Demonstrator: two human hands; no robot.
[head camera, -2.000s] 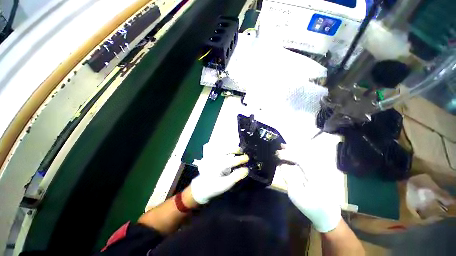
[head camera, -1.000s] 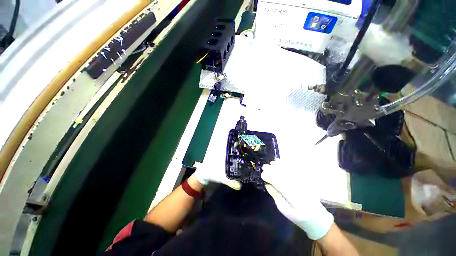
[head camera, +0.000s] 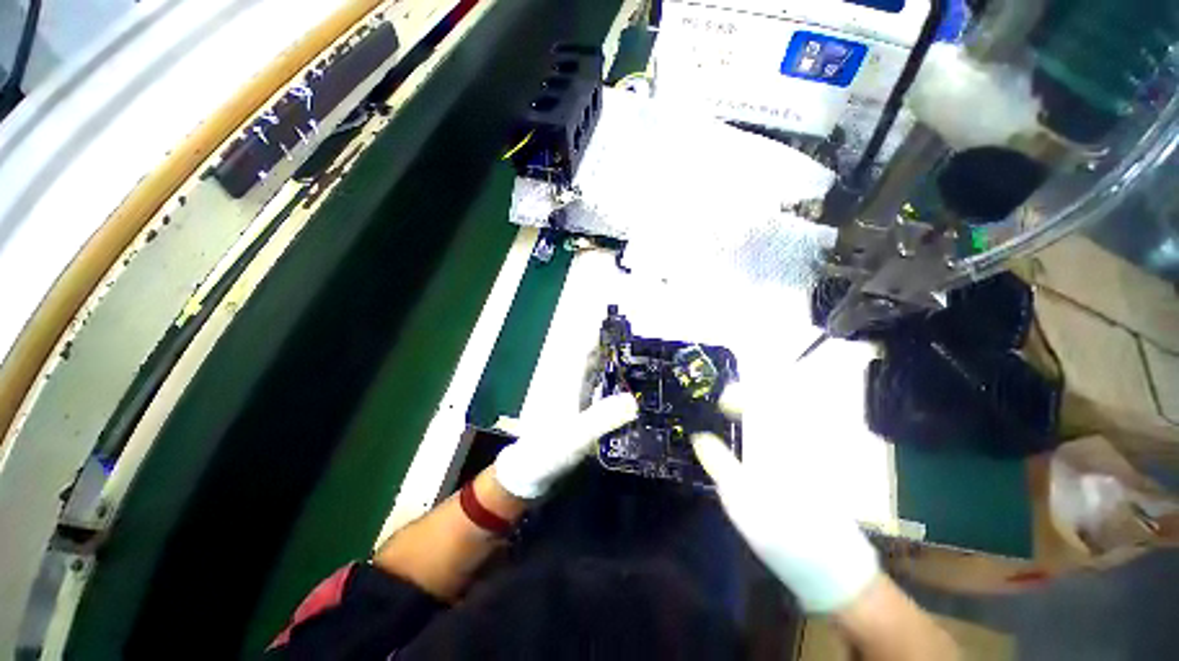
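A black housing (head camera: 653, 446) lies on the white board in front of me, with a narrow dark bracket projecting from its upper left. A small circuit board (head camera: 694, 372) with yellow wire sits at its upper right. My left hand (head camera: 562, 446), in a white glove, is at the housing's left side, fingertips over its inside. My right hand (head camera: 776, 517), also gloved, is at its right side, fingertips at the edge and inside. The right fingers blend into the bright board, so their exact hold is unclear.
The screwdriver (head camera: 905, 265) hangs at the right with a clear hose. Stacked black covers (head camera: 963, 387) lie at the right. A multi-hole black unit (head camera: 564, 114) stands at the far left of the board. A white box (head camera: 750, 65) is at the back, a green conveyor belt (head camera: 323, 336) at left.
The circuit board has shifted from the housing's upper left to its upper right. My left hand has moved up from the near edge to the left side and inside; my right fingers now reach inside.
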